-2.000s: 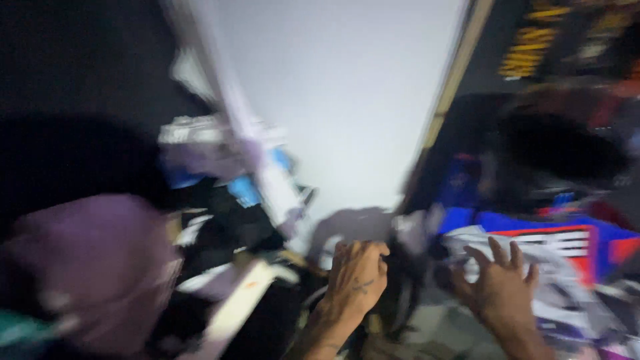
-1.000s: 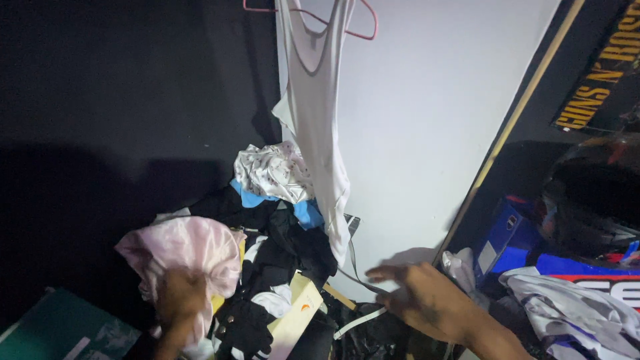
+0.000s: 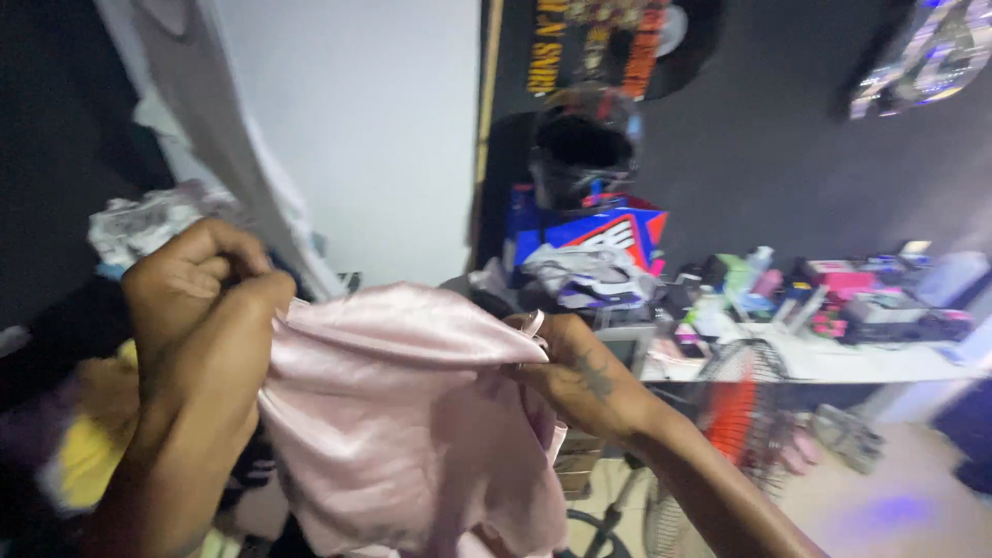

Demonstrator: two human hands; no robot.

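Note:
A pink satin garment (image 3: 403, 387) is stretched between my two hands at the middle of the view, its lower part hanging down. My left hand (image 3: 205, 302) grips one upper corner, with the back of the hand toward me. At the opposite corner, my right hand (image 3: 570, 372) pinches the edge, where a thin strap or loop sticks up. A blurred white tank top (image 3: 232, 132) hangs behind my left hand. Beyond it, at the left, lies a bunched white patterned cloth (image 3: 147, 221).
A pedestal fan (image 3: 740, 418) stands at the right before a white table (image 3: 814, 364) crowded with bottles and boxes. Shoes (image 3: 849, 438) lie on the floor. A dark helmet (image 3: 585, 151) sits above a blue and red box (image 3: 573, 232). Yellow cloth (image 3: 89, 457) shows lower left.
One second ago my left hand was on the pink garment at the pile and my right hand was empty. Now both hands hold it up. The view has swung right.

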